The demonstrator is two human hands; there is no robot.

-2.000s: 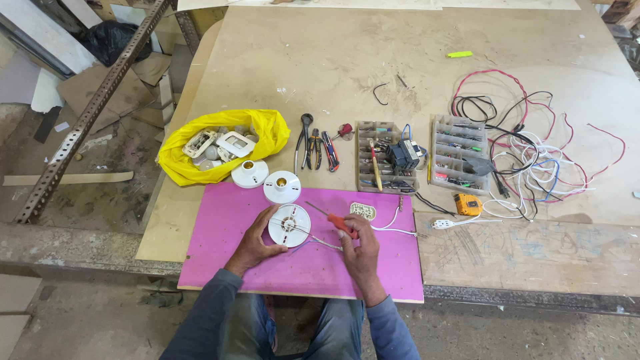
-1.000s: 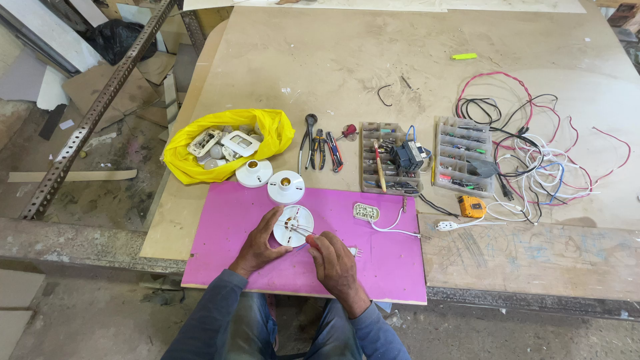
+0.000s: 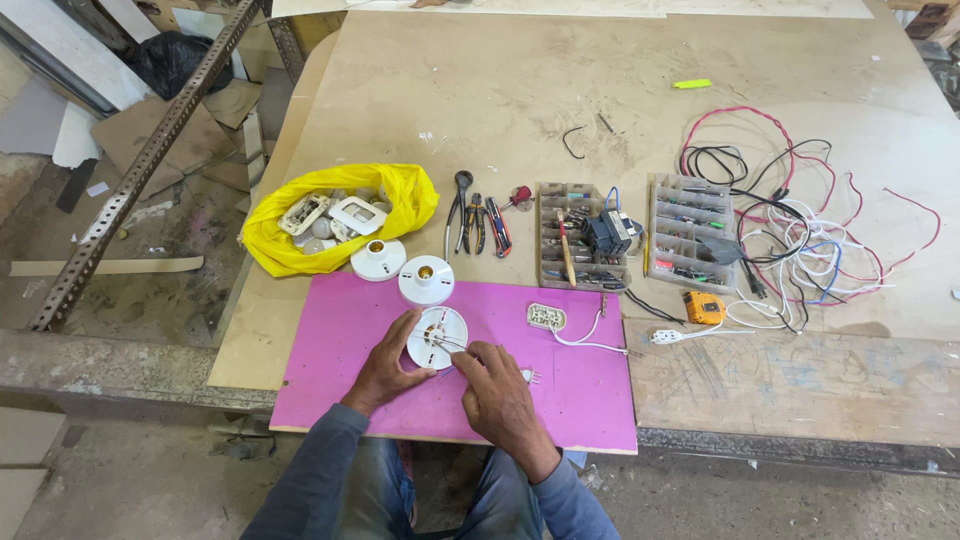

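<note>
My left hand (image 3: pixel 391 367) grips the left rim of a round white lamp holder (image 3: pixel 450 324), its underside with the terminals facing up, over a pink board (image 3: pixel 330 352). Thin wires run across the lamp holder's middle. My right hand (image 3: pixel 495 390) is closed around a screwdriver, its shaft (image 3: pixel 450 345) pointing at the centre of the lamp holder; the handle is hidden by the fingers. Beyond the hands stand two more white lamp holders (image 3: pixel 426 291) (image 3: pixel 379 264), sockets up. A plug (image 3: pixel 531 376) lies right of my right hand.
A yellow bag (image 3: pixel 277 251) of electrical fittings stands at the left. Pliers (image 3: pixel 475 217), a utility knife (image 3: pixel 498 226) and two compartment boxes (image 3: pixel 551 279) (image 3: pixel 694 281) lie farther back. An opened white outlet (image 3: pixel 546 316), tangled wires (image 3: pixel 817 240) and an orange tape measure (image 3: pixel 705 307) are to the right.
My right hand has moved left, bringing the screwdriver from beside the lamp holder to its centre. The plug beside my right hand shows now. My left hand keeps its grip on the rim.
</note>
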